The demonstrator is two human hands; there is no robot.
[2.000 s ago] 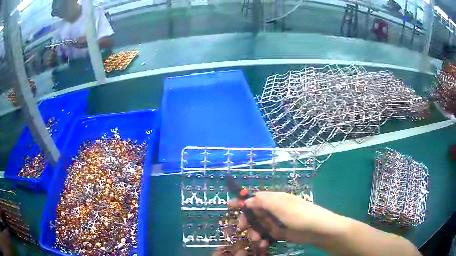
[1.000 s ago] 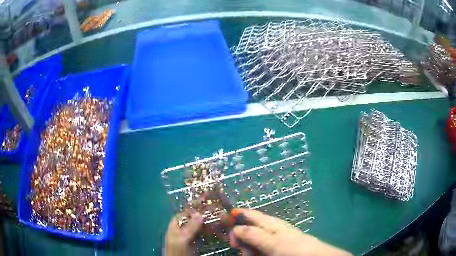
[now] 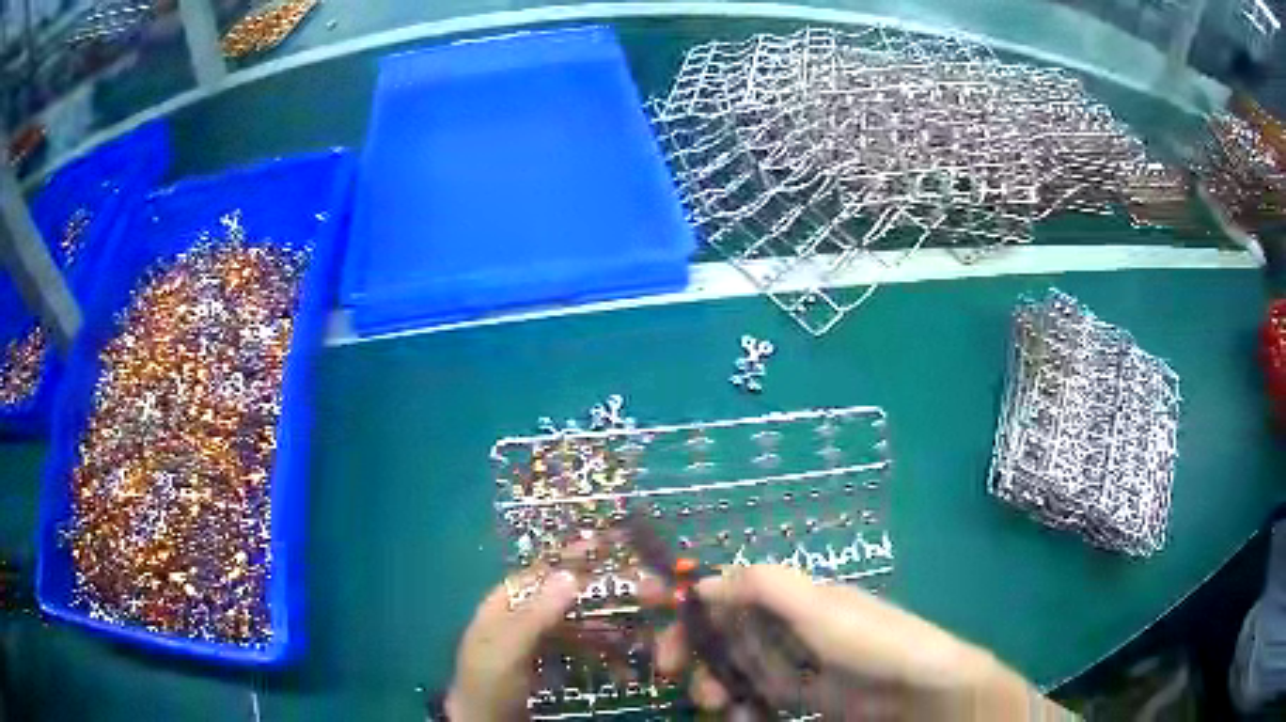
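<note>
A silvery sprue frame (image 3: 762, 463) lies flat on the green bench in front of me. Small gold and silver parts (image 3: 571, 466) lie in a heap over its left side. My right hand (image 3: 804, 635) is shut on dark nippers (image 3: 660, 553) with orange-red near the pivot; their jaws point up-left over the frame's middle. My left hand (image 3: 515, 642) lies at the frame's lower left, fingers near the nipper jaws; blur hides whether it grips anything. A small silver part cluster (image 3: 752, 363) lies just behind the frame.
A blue bin (image 3: 294, 423) full of mixed parts stands left, another (image 3: 127, 169) beyond it. A blue tray (image 3: 522, 169) lies behind. Tangled empty runners (image 3: 903, 141) are at back right. A stack of uncut frames (image 3: 1086, 423) is right; a red container (image 3: 1275, 353) is at the edge.
The frame has turned to lie straighter. The silver cluster now lies apart behind the frame. My left hand, barely seen two seconds ago, shows at the frame's lower left. The view has tilted down.
</note>
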